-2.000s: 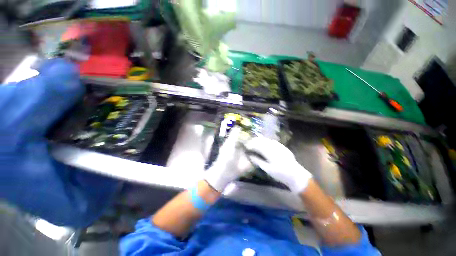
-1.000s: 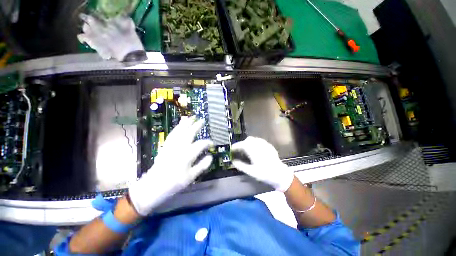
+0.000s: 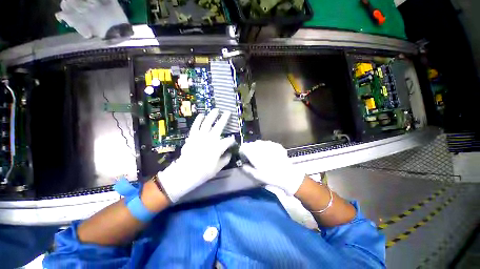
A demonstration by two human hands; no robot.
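A green circuit board (image 3: 171,105) with yellow blocks and blue parts sits in a black carrier (image 3: 141,157) in front of me. A long ribbed grey heatsink (image 3: 223,89) runs along its right part. My left hand (image 3: 197,157), in a white glove, lies over the board's near edge, fingers spread onto the heatsink's lower end. My right hand (image 3: 271,164), gloved, is at the carrier's near right corner. The fingertips of both hands meet around a small dark spot there; whether they hold a piece cannot be told. Olive pieces (image 3: 246,94) lie along the carrier's right side.
Conveyor rails (image 3: 337,147) run across. Another board (image 3: 376,94) is at the right, part of one (image 3: 13,136) at the far left. Behind are two bins of olive pieces (image 3: 189,11), a spare glove (image 3: 95,18) and a screwdriver (image 3: 375,13). A thin cable (image 3: 302,95) lies under the line.
The view has shifted, so the board and bins sit higher in the picture. My left hand has moved right, its fingers now over the heatsink's lower end and its thumb close to my right hand.
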